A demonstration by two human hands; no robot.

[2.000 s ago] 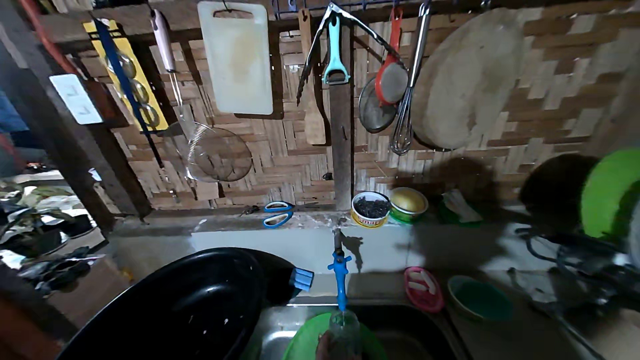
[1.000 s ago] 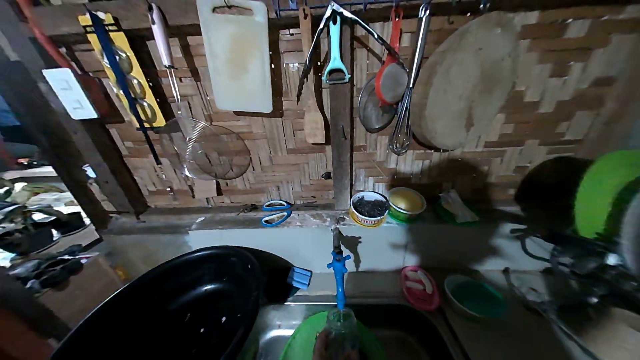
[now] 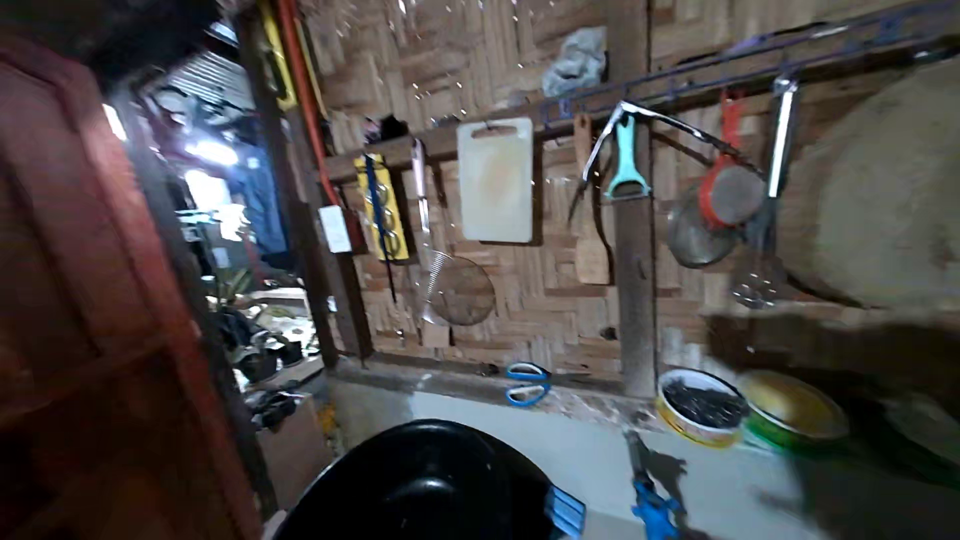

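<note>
Neither of my hands shows in the current view. A large black plastic basin fills the lower middle, cut off by the bottom edge. Against its right rim is a small blue plastic item. To the right, a blue faucet comes from a pipe on the pale wall. Blue-handled scissors lie on the wooden ledge above the basin. Farther right on the ledge stand a tub of dark material and a green-rimmed bowl with something yellow in it.
On the woven bamboo wall hang a white cutting board, a wire strainer, a wooden spatula, a turquoise peeler, a red strainer and a whisk. A reddish wooden door stands at the left, beside an opening.
The view has swung left and up. The sink, the green basin in it and the hand with a clear vessel under the faucet have left the view; the door has come in.
</note>
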